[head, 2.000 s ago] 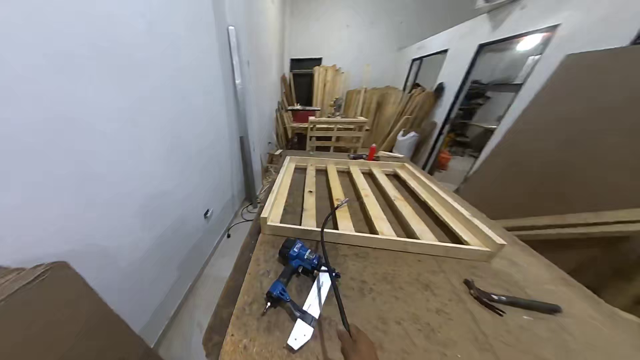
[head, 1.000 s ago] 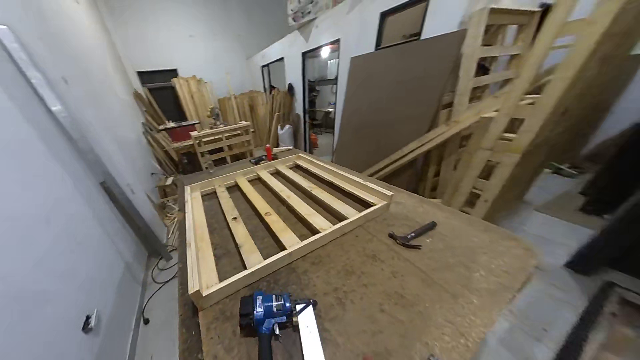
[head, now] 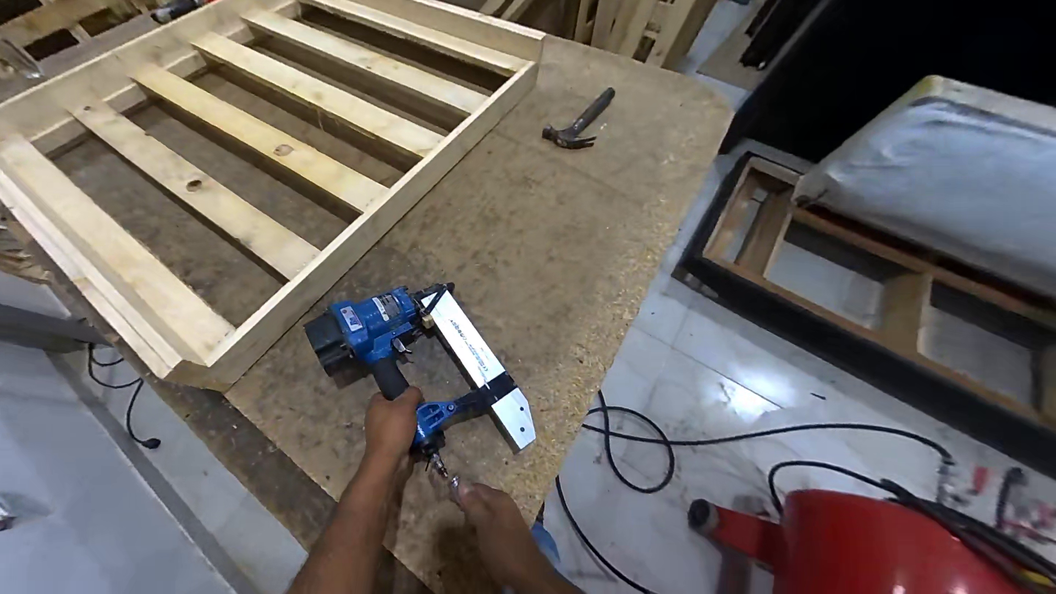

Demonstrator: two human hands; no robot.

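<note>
A blue pneumatic nail gun (head: 375,326) with a silver magazine (head: 474,355) lies on the wooden worktable (head: 528,247). My left hand (head: 392,429) grips the lower end of its handle. Just below the tool's air inlet, my right hand (head: 495,516) holds a metal air hose coupler (head: 455,487) close to the inlet fitting (head: 438,464); whether the two touch cannot be told. Beyond the nail gun rests a slatted pine frame (head: 297,272). Farther right on the tabletop lies a claw hammer (head: 582,124).
Right of the table, a red tank (head: 866,544) stands on the tiled floor with black hoses (head: 660,441) around it. A dark-edged wooden frame (head: 907,305) lies behind it, beside a plastic-wrapped piece (head: 949,165). A cable with a plug (head: 148,443) is at the left.
The view has swung down and right. Both hands are now at the nail gun, my left on its handle. The black hose near the tool in the oldest frame is no longer on the tabletop.
</note>
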